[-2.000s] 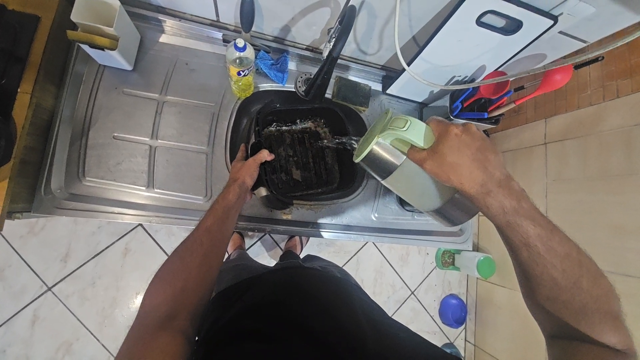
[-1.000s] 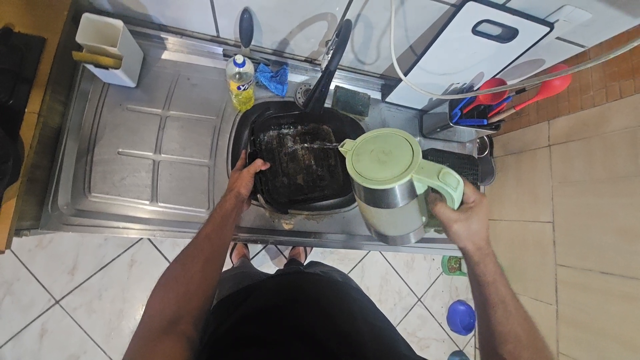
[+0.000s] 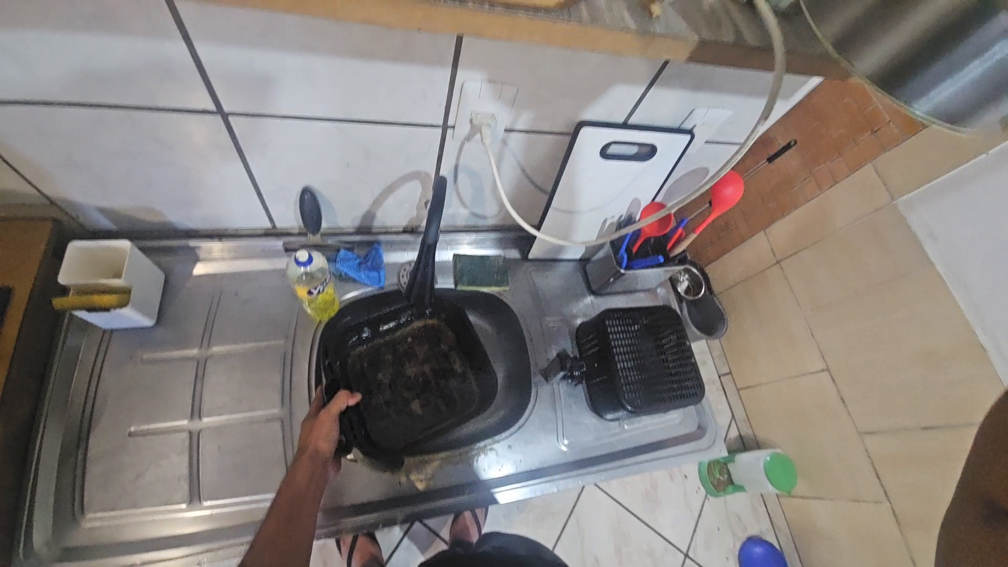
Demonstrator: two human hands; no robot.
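My left hand [image 3: 327,429] grips the left rim of a square black pan [image 3: 421,374], whose inside looks dark and grimy. The pan sits tilted in the dark sink basin [image 3: 512,354], below the black faucet [image 3: 427,252]. My right hand is out of view; only a part of that arm shows at the right edge. Right of the basin, a black basket with a perforated bottom [image 3: 650,358] lies upside down on the steel drainboard. A bottle of yellow dish soap [image 3: 313,285], a blue cloth [image 3: 362,264] and a green sponge [image 3: 480,272] stand or lie behind the basin.
A white container [image 3: 114,279] stands at the far left. Behind the basket are a utensil holder [image 3: 630,276] with red utensils and a white cutting board [image 3: 606,181] against the tiled wall. A cable [image 3: 512,209] hangs across from the wall outlet [image 3: 484,118].
The green and steel kettle that my right hand held over the pan has left the view, along with that hand. The water stream is gone. The view has shifted toward the wall.
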